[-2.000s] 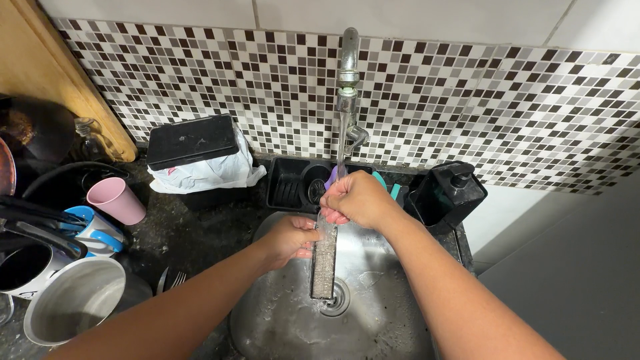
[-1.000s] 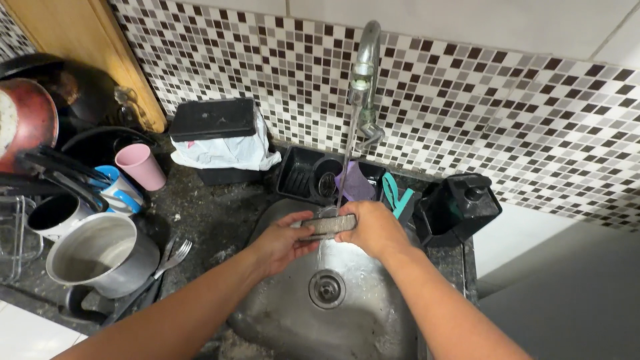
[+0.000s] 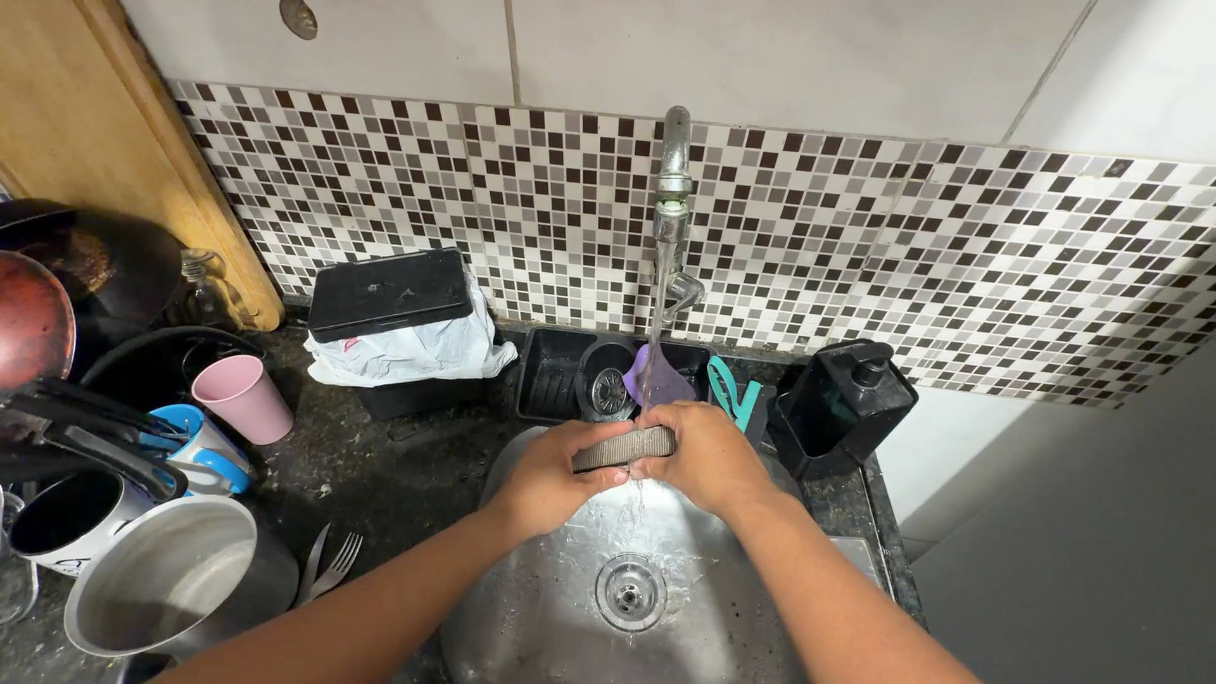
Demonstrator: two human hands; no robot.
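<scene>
My left hand [image 3: 551, 477] grips the left end of a narrow grey-brown ribbed piece [image 3: 622, 449]; its exact kind I cannot tell. My right hand [image 3: 705, 458] holds the right end, fingers over the top and thumb below. The piece lies roughly level above the back of the stainless steel sink [image 3: 570, 589]. From the metal faucet [image 3: 673, 190] a stream of water falls behind and onto the fingers and piece, then drips into the basin. The drain strainer [image 3: 631, 593] shows below my hands.
Behind the sink stand a black caddy [image 3: 546, 375] with a purple item [image 3: 660, 380], a teal-handled tool [image 3: 736, 394] and a black soap dispenser [image 3: 841, 408]. Left are a lidded black box [image 3: 394, 294], a pink cup [image 3: 243, 399], a metal pot [image 3: 171, 575], a fork [image 3: 337, 567] and mugs.
The ribbed piece was upright between my hands two seconds ago; it is now turned sideways, with a hand at each end. The view has shifted.
</scene>
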